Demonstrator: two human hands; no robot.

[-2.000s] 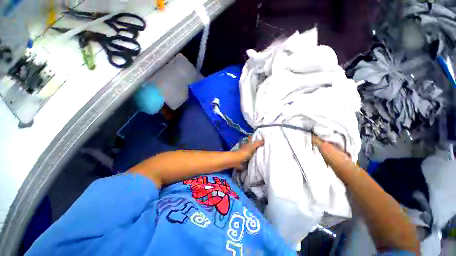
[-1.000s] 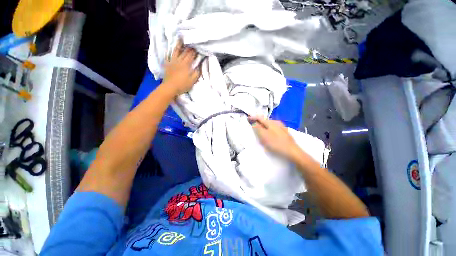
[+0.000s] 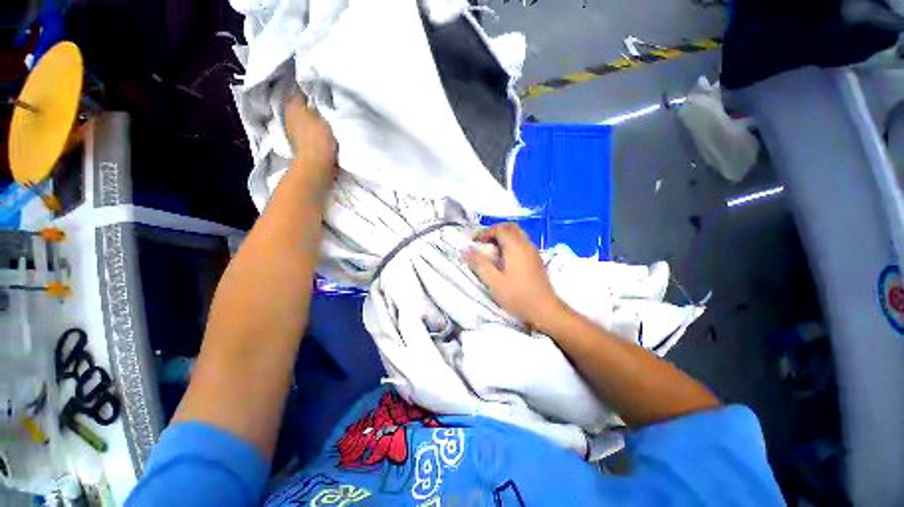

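Observation:
A large bundle of white cut garment pieces (image 3: 476,347) lies across my lap and the blue bin. A narrow grey fabric strip (image 3: 416,238) is tied round its middle. A dark grey panel (image 3: 474,84) shows between white layers at the top. My left hand (image 3: 310,134) is at the upper left of the bundle, its fingers partly hidden in the cloth folds. My right hand (image 3: 510,272) grips the cloth just right of the tie, its fingertips against the white fabric.
The blue bin (image 3: 565,183) stands behind the bundle. On the left are the white table (image 3: 74,228), black-handled shears (image 3: 87,376) and a yellow disc (image 3: 45,114). A pale grey curved surface (image 3: 823,228) is on the right. Yellow-black tape (image 3: 624,61) crosses the floor.
The view has turned from the table towards the bin and floor. The upper layers are spread and lifted to the upper left, showing the dark grey panel. My left hand has moved up the bundle.

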